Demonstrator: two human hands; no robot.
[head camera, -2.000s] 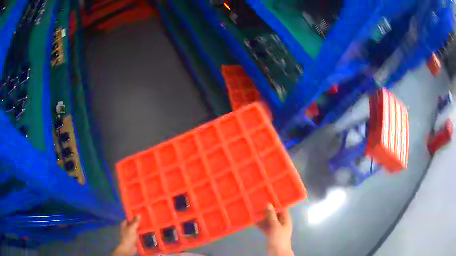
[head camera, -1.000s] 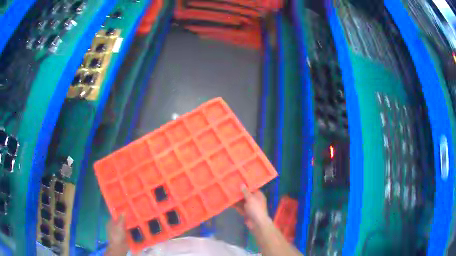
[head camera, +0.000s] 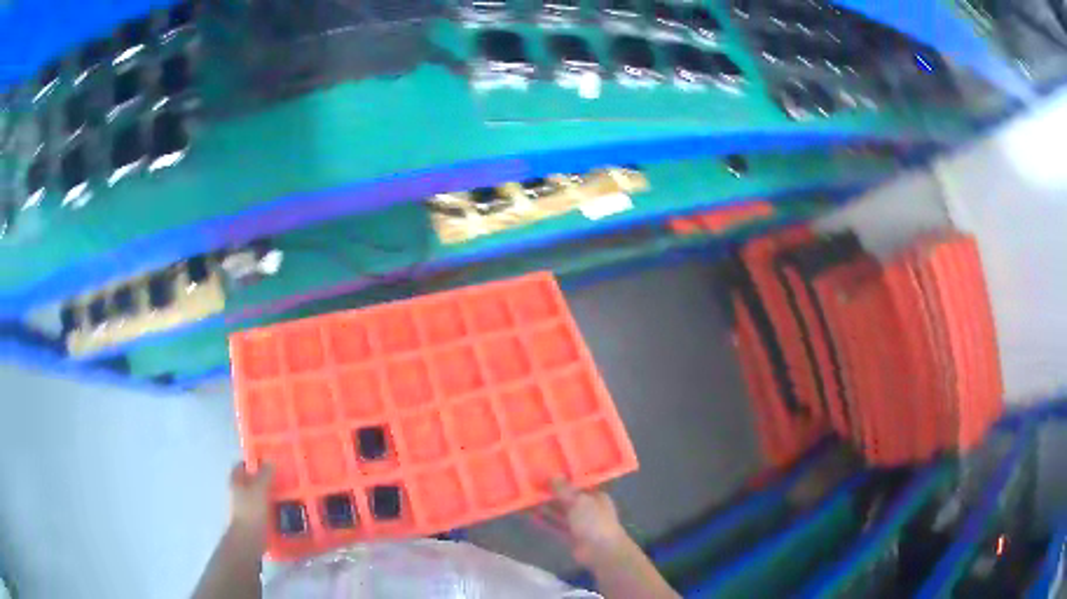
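An orange-red compartment tray (head camera: 439, 363) is held in front of me by both hands. Several dark watch bodies (head camera: 338, 510) sit in pockets at its near left; one (head camera: 372, 442) lies a row further back. The other pockets are empty. My left hand (head camera: 249, 501) grips the tray's left edge near the front corner. My right hand (head camera: 585, 522) grips the near edge towards the right, its fingers partly hidden under the tray.
Ahead, a green shelf (head camera: 339, 135) with blue edges (head camera: 386, 185) bears rows of watches. Below it, tan boards (head camera: 532, 205) hold more watches beside a white label (head camera: 606, 207). Stacked orange-red and black trays (head camera: 872, 345) stand at right. More blue-edged shelves (head camera: 749, 527) lie at lower right.
The view has swung from the aisle between racks to face the left rack. The stacked trays now show at right. The tray stays in both hands with the same watches in it.
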